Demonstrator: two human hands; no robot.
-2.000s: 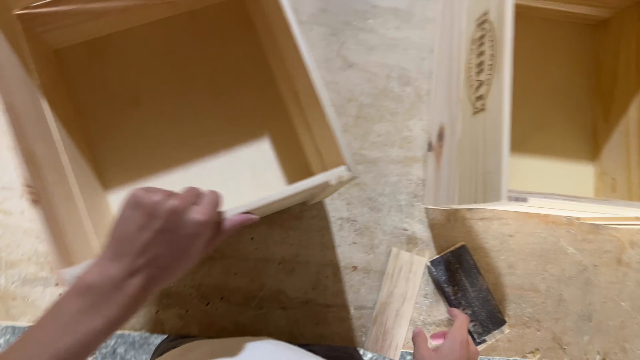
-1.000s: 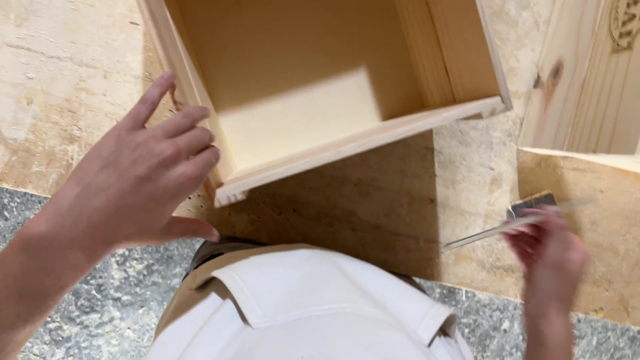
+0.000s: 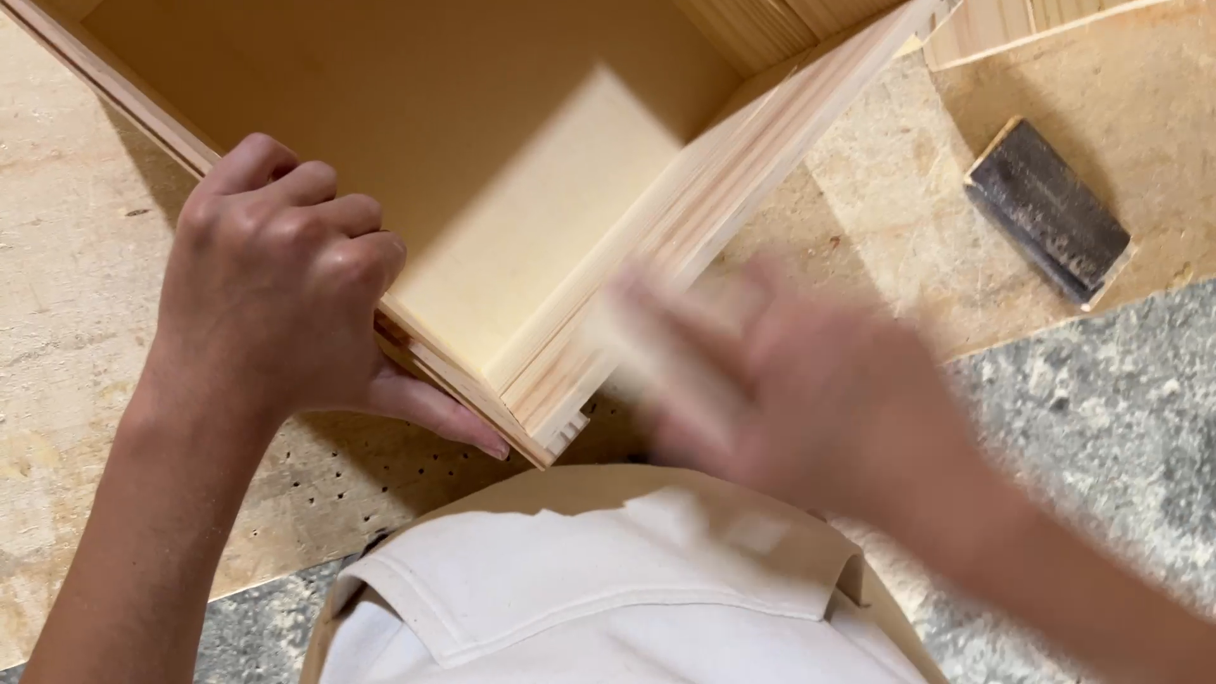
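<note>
A wooden box point(image 3: 532, 218) with a pale base lies tilted on the plywood worktop, one corner toward my body. My left hand point(image 3: 285, 275) grips its left wall, fingers over the rim and thumb along the outer side near that corner. Beside the near right wall, my right hand point(image 3: 807, 380) is blurred by motion and holds a small flat wooden piece point(image 3: 674, 361). Whether that piece touches the wall cannot be told. To the right, a dark-faced sanding block point(image 3: 1050, 209) rests on the worktop.
Part of another wooden box point(image 3: 988, 28) shows at the top right. The plywood worktop point(image 3: 76, 285) ends at a near edge, with a speckled grey floor point(image 3: 1121, 408) beyond it. A white apron or garment point(image 3: 589, 608) covers my front.
The box has turned so that a corner points toward me. My right hand has moved from beside the dark block to the box's right wall, with the flat piece in it.
</note>
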